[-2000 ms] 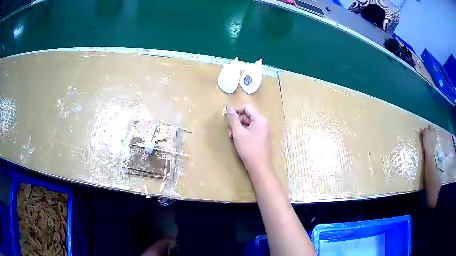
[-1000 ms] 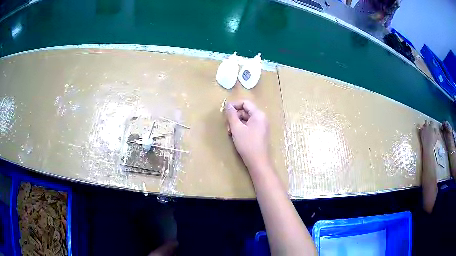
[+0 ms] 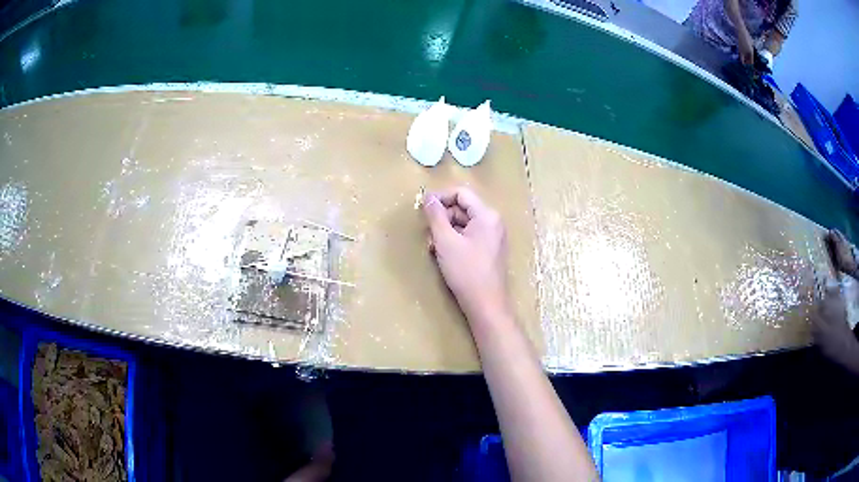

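My right hand (image 3: pixel 466 235) is over the bench, its thumb and forefinger pinched on a small pale piece (image 3: pixel 420 199) whose tip shows beyond the fingertips. The rest of the piece is hidden by the fingers. A dim skin-coloured shape, possibly my left hand (image 3: pixel 316 463), is below the bench at the bottom edge, cut off; its fingers cannot be made out. The brown and clear glue block (image 3: pixel 283 301) lies left of my right hand, with thin sticks and a white blob on it. Two white teardrop bottles (image 3: pixel 429 136) stand side by side beyond my right hand.
A tan bench (image 3: pixel 377 320) runs across, with a green belt (image 3: pixel 311 47) behind it. Below are a blue bin of brown pieces (image 3: pixel 80 414) and a blue tray (image 3: pixel 683 424). Another person's hands (image 3: pixel 836 315) are at the right edge; a person (image 3: pixel 739 28) is beyond the belt.
My right hand stays almost still with its pinch closed. The other person's hands at the right have shifted to the frame's edge. The person beyond the belt shows more.
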